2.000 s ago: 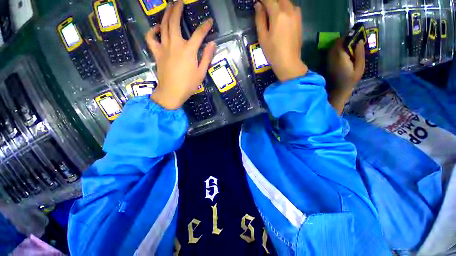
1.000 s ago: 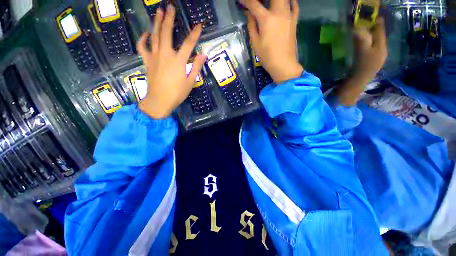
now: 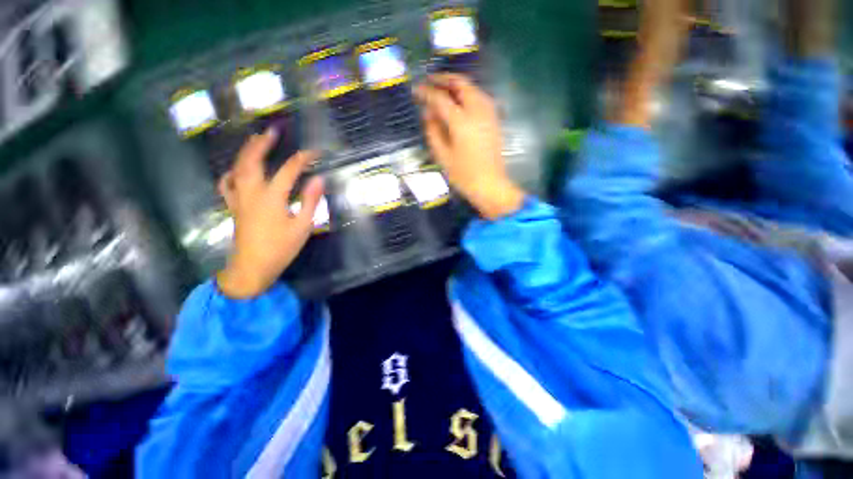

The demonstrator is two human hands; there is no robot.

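Note:
The picture is blurred. A clear blister tray (image 3: 374, 269) with two rows of keypad phones lies in front of me. The phones have yellow frames; most screens are lit white, like the phone at the upper left (image 3: 194, 110). One upper-row phone (image 3: 331, 77) shows a dark purplish screen. My left hand (image 3: 267, 201) is over the left part of the tray, fingers spread, holding nothing. My right hand (image 3: 468, 136) is over the right part, fingers bent at the upper-right phone's (image 3: 453, 34) keypad. Its fingertip contact is too blurred to tell.
Another tray of dark phones (image 3: 75, 271) lies at the left. A white, dark-marked object (image 3: 61, 61) is at the upper left. A neighbouring person's blue sleeves (image 3: 622, 173) and forearms reach over the bench at the right, beside more phones. A small green piece (image 3: 569, 140) lies between us.
The view has shifted, so the tray sits lower and its upper row shows more fully. My left hand has moved left and down over the tray. The neighbour's arms have moved; two now show.

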